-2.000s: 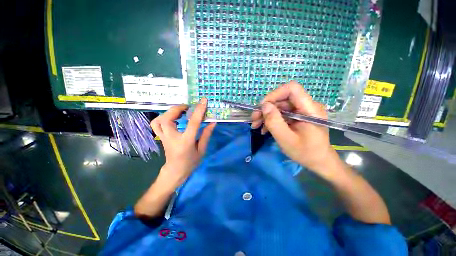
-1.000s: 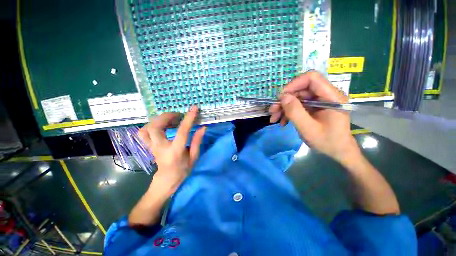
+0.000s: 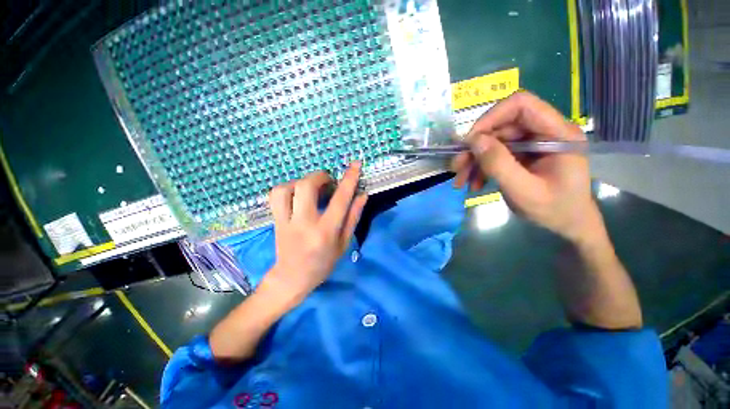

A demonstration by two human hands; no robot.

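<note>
A large teal gridded panel (image 3: 264, 104) with a pale metallic border lies on the green bench mat, its near edge toward me. My left hand (image 3: 316, 228) rests with its fingertips on the panel's near edge, fingers apart, and holds nothing. My right hand (image 3: 528, 168) pinches a long thin component tube (image 3: 552, 147) between thumb and fingers. The tube's left tip touches or hovers just over the panel's near right corner area; I cannot tell which. Its other end extends right past the bench.
A bundle of grey-purple tubes (image 3: 623, 72) lies at the right of the bench. More tubes (image 3: 216, 268) hang below the front edge at left. White labels (image 3: 140, 222) and a yellow label (image 3: 486, 88) are on the mat. Small white bits (image 3: 119, 169) lie left of the panel.
The view has shifted, so panel and bench appear further left and tilted. My left hand has moved right along the panel's near edge, closer to the tube tip. My right hand still holds the tube.
</note>
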